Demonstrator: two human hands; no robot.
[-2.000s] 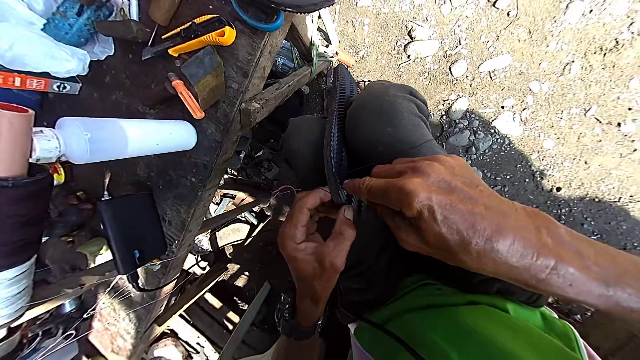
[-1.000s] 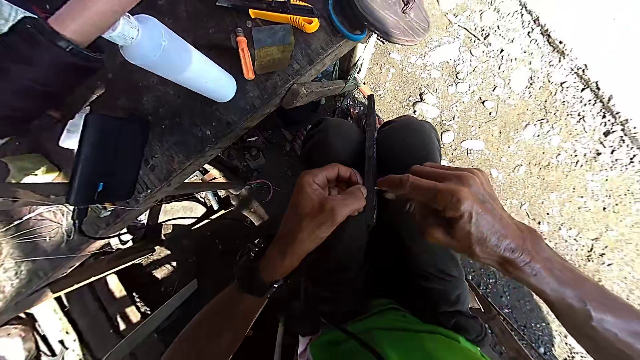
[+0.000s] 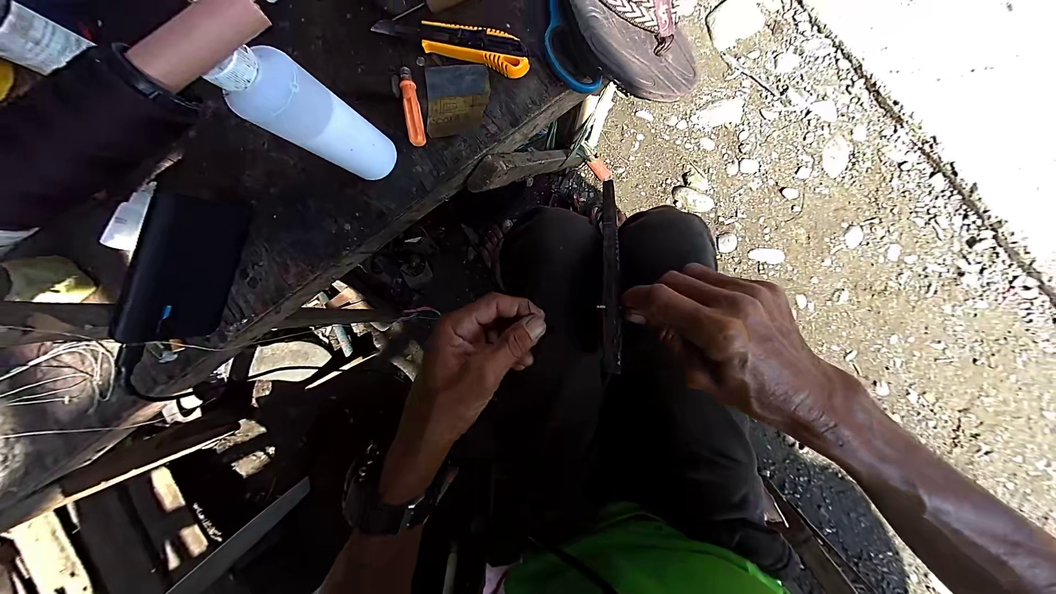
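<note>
A dark, flat shoe sole stands on edge between my knees, seen nearly edge-on. My right hand is at its right side, thumb and forefinger pinched against it; whether they grip a small tool there is hard to see. A short, thin tip sticks out of the sole's left face. My left hand is raised left of the sole, apart from it, with thumb and forefinger pinched together; any thread between them is too fine to make out. It wears a dark wristwatch.
On the wooden table at the left lie a white plastic bottle, a yellow utility knife, an orange-handled tool, a sharpening block, blue-handled scissors, a sandal and a black case. Stony ground is at the right.
My left hand has come away from the sole to the left. The sole, earlier seen with its ridged edge held in both hands, now stands more upright. The view has shifted.
</note>
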